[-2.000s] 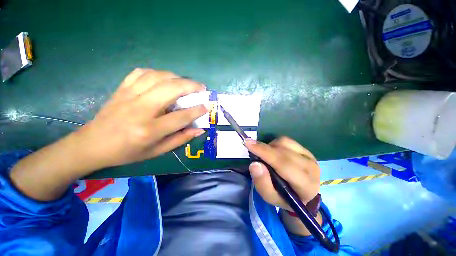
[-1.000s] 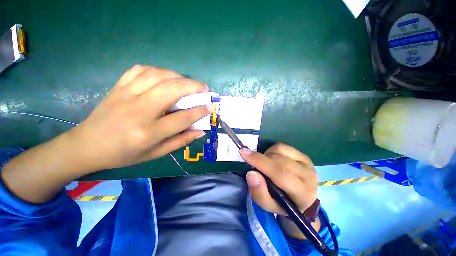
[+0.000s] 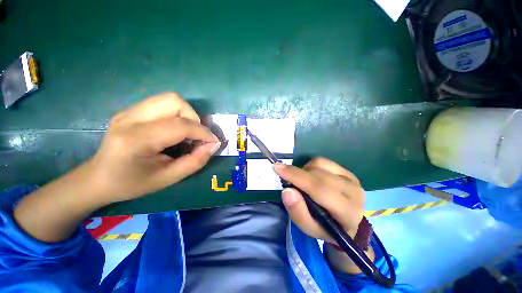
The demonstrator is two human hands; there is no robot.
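Note:
The narrow blue protection board (image 3: 241, 166) lies upright on the green mat, with two white pouch cells (image 3: 277, 136) on its right and one (image 3: 226, 129) at its upper left. A yellow flex tail (image 3: 219, 184) sticks out at its lower left. My left hand (image 3: 154, 146) pinches the solder wire (image 3: 86, 130) between thumb and forefinger, just left of the board; the wire's end is hard to make out. My right hand (image 3: 323, 197) holds the black soldering iron (image 3: 335, 229), its tip at the board's upper part, beside the yellow patch.
A loose silvery-grey cell (image 3: 17, 80) lies at the far left. A black fan (image 3: 463, 40) stands at the upper right, with a stained whitish tub (image 3: 478, 143) below it. A white corner piece (image 3: 394, 7) shows at the top. The bench's front edge runs below the pack.
My left fingers have come off the upper left cell and board, drawn back left and closed into a pinch. The iron's tip stays at the board's upper part.

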